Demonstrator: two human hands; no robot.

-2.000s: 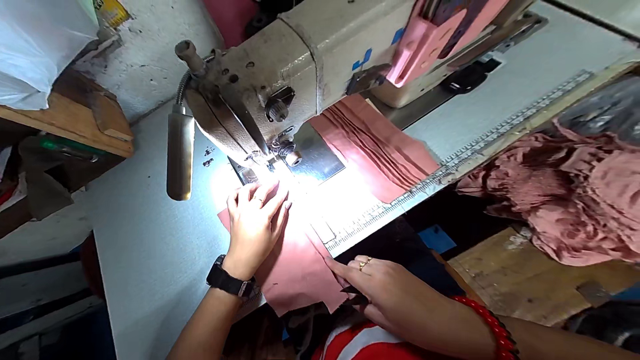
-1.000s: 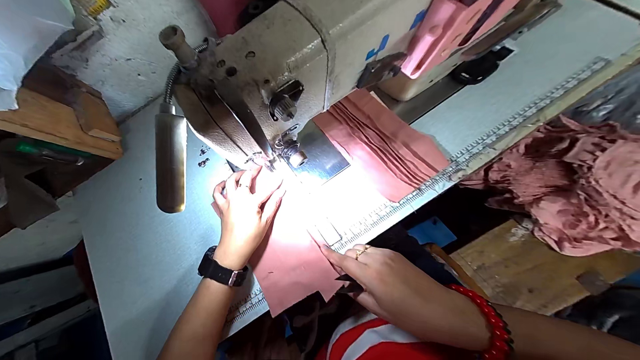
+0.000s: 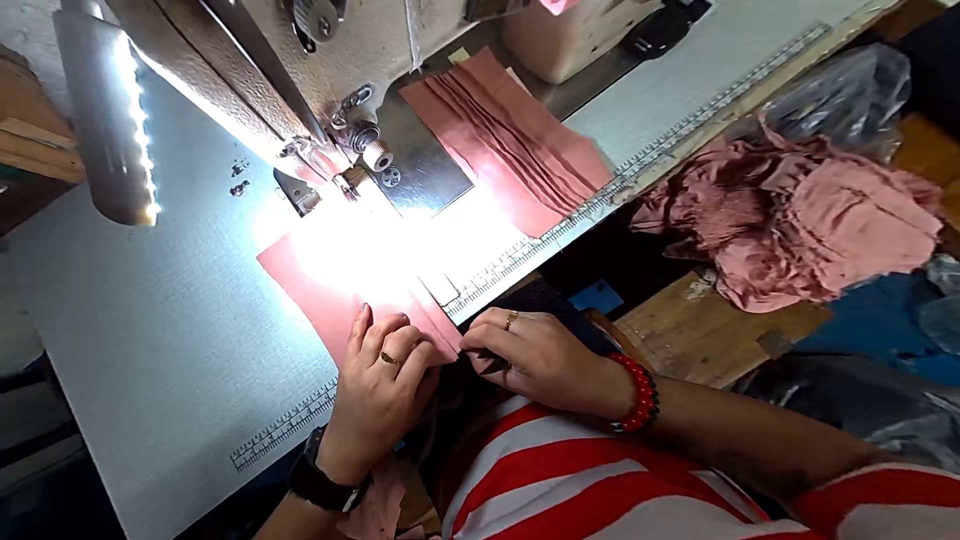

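Note:
Under the presser foot (image 3: 346, 187) of a sewing machine (image 3: 375, 45) lies a pink fabric piece (image 3: 322, 300), washed out by the lamp near the needle. My left hand (image 3: 394, 367), with a ring and a black watch, rests its bent fingers on the piece's near end. At the near right corner of that fabric, my right hand (image 3: 532, 356) has its fingers curled round a small dark object whose kind I cannot tell. A pile of pink fabric pieces (image 3: 517, 142) lies on the machine bed to the right.
A lit lamp (image 3: 112, 120) hangs at the upper left. A printed ruler strip (image 3: 540, 247) follows the table's front edge. Crumpled pink fabric (image 3: 810, 210) lies beyond that edge at the right, beside clear plastic (image 3: 847, 97). Dark specks (image 3: 238, 178) mark the tabletop (image 3: 187, 337).
My left hand has moved from beside the needle back to the fabric's near end. My right hand has stayed near the fabric's right corner. The view has moved closer to the table.

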